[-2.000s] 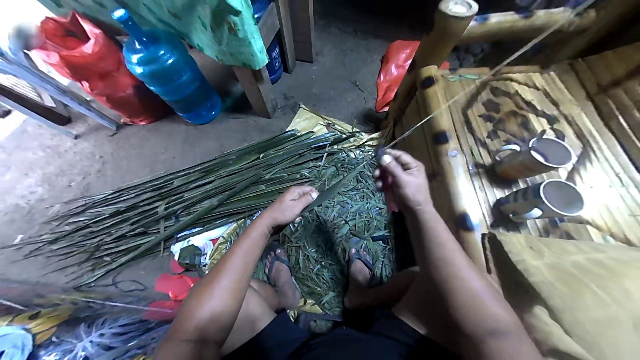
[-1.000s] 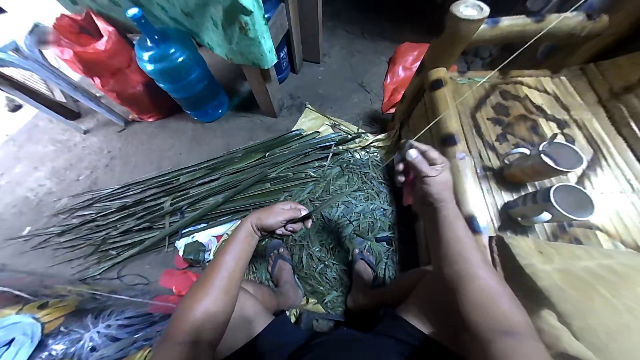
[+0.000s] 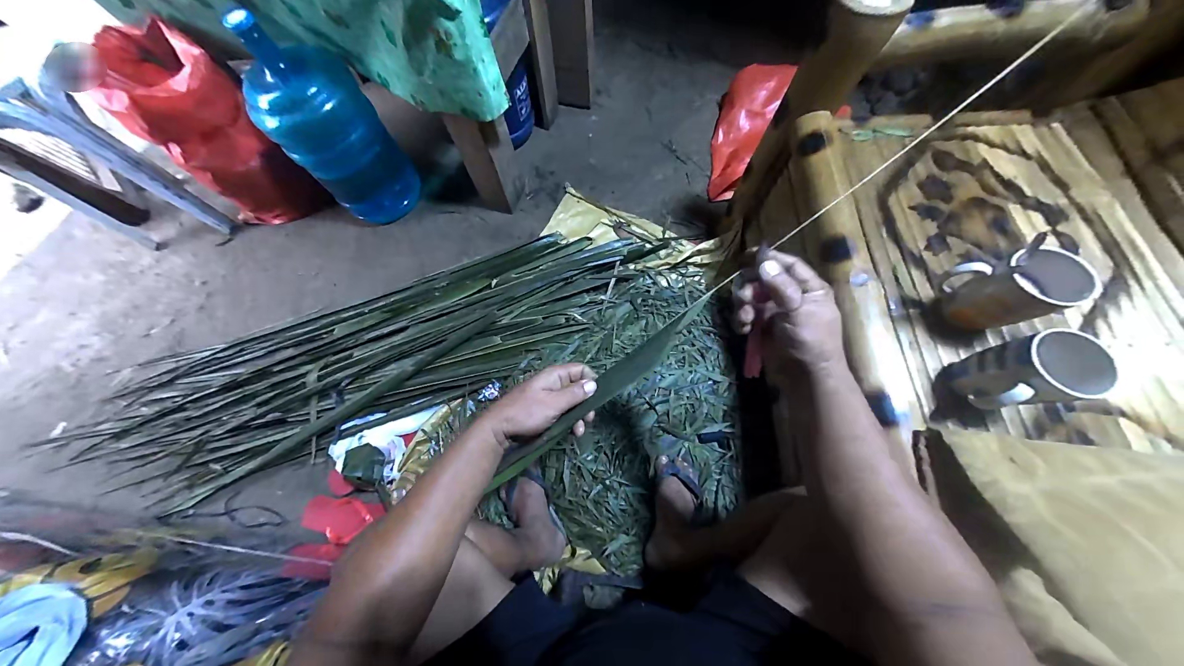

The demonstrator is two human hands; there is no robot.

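My left hand (image 3: 548, 402) grips a long green palm leaflet (image 3: 629, 365), which slants up to the right. A thin pale rib (image 3: 888, 162) runs on from the leaflet's tip past my right hand (image 3: 786, 305) toward the upper right. My right hand is closed on a small knife with a reddish handle (image 3: 755, 342); its blade is mostly hidden by the fingers. Left of my hands a pile of long palm leaflets (image 3: 398, 342) lies on the floor. Shredded green leaf strips (image 3: 680, 398) cover the ground under my hands and around my sandalled feet.
On the right, two mugs (image 3: 1073, 363) stand on a bamboo bench (image 3: 980, 203) beside a tan cushion (image 3: 1064, 536). A blue water bottle (image 3: 333, 139) and a red sack (image 3: 185, 120) stand by a cloth-covered table (image 3: 407, 55). A red plastic bag (image 3: 749, 120) lies near the bench.
One second ago my left hand was closed lower down, with little leaf visible; now a broad leaflet stretches from it toward my right hand. The view has shifted slightly.
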